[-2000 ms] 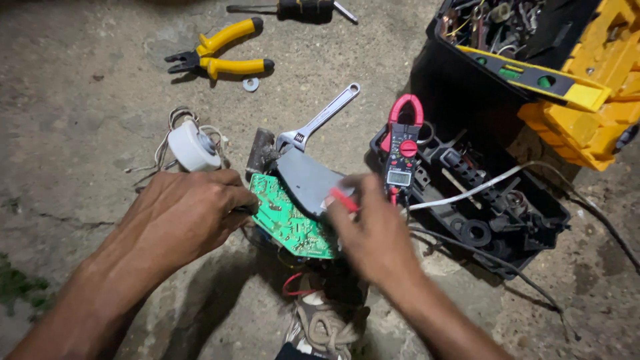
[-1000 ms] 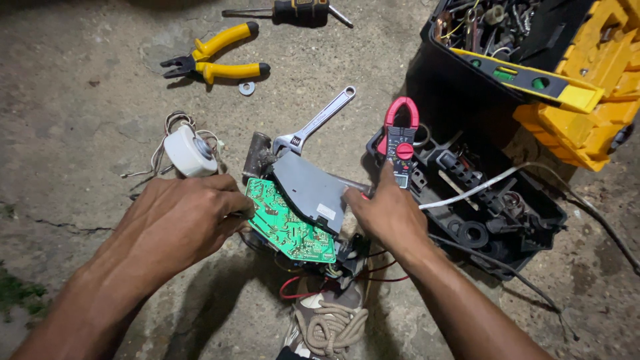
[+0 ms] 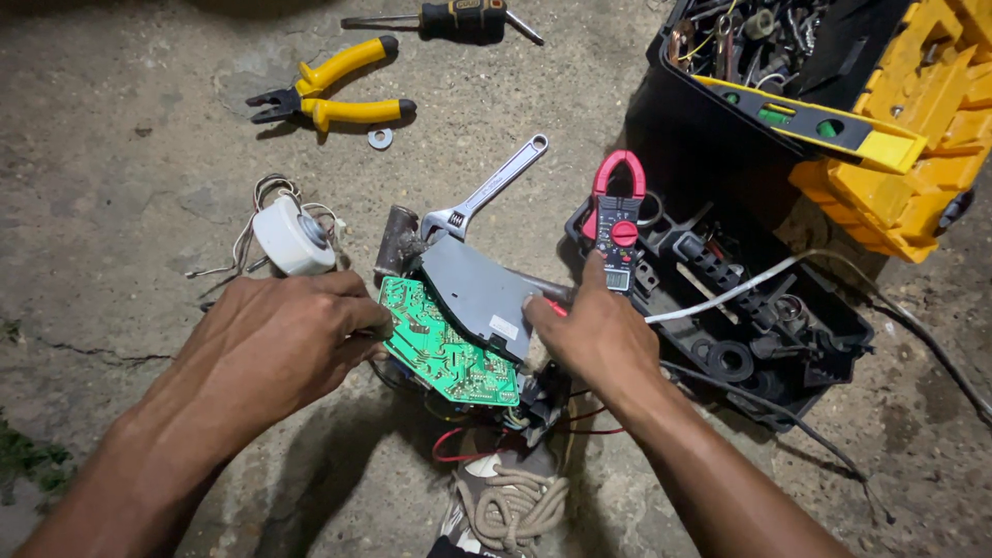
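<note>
My left hand [image 3: 298,333] pinches the left edge of a green circuit board [image 3: 446,349], solder side up. A grey plastic cover [image 3: 480,291] lies partly over the board. My right hand [image 3: 593,325] has its thumb at the cover's right edge, a red probe [image 3: 556,308] under the fingers, and its index finger reaching the lower part of a red and black clamp meter [image 3: 620,225]. Whether the hand grips the probe is not plain. Behind the cover lie a hammer [image 3: 397,239] and an adjustable wrench [image 3: 496,182]. Wires and dark parts show below the board.
Yellow-handled pliers [image 3: 341,85], a washer [image 3: 380,139] and a screwdriver [image 3: 461,21] lie on the concrete. A white motor [image 3: 291,236] sits at left. At right are a black tray [image 3: 775,418], a toolbox [image 3: 659,70] and a spirit level [image 3: 821,124]. A laced shoe [image 3: 508,504] is below.
My right hand has moved from over the grey cover to its right edge, and its index finger now reaches the clamp meter. My left hand has stayed at the board's edge.
</note>
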